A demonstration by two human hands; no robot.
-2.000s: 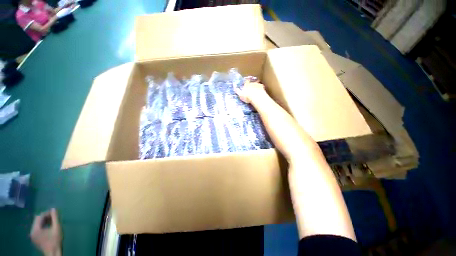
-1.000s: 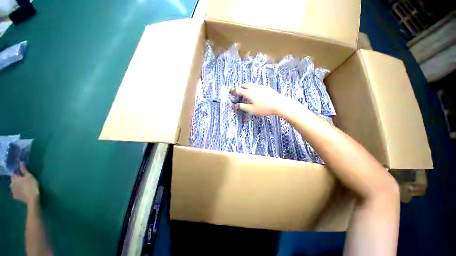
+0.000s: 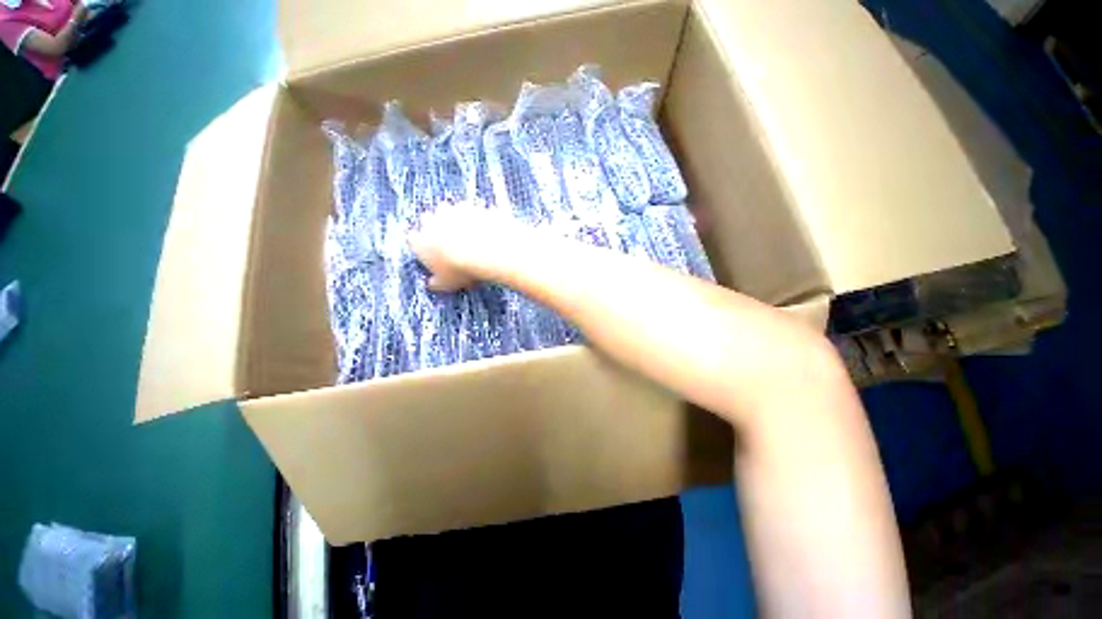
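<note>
An open tan carton (image 3: 520,423) holds bubble-wrapped units (image 3: 520,169) standing upright in two tight rows, with crinkled clear ends above. My right hand (image 3: 450,246) is inside the carton, on the left part, over the line between the rows. Its fingers are bright, blurred and partly hidden among the wrapping, so I cannot tell whether they grip a unit. My left hand is not in the picture. A bubble-wrapped pack (image 3: 79,573) lies on the green surface at the lower left.
The green work surface (image 3: 109,460) runs along the left, with a pale rail (image 3: 309,562) below the carton. Another wrapped piece is cut off at the left edge. Carton flaps fold outward. Flattened cardboard (image 3: 1009,242) lies at the right. A person in pink (image 3: 46,42) is at the top left.
The view has shifted, moving the carton left in the picture. My left hand, at the pack on the green surface one second ago, is out of view. My right hand remains in the carton.
</note>
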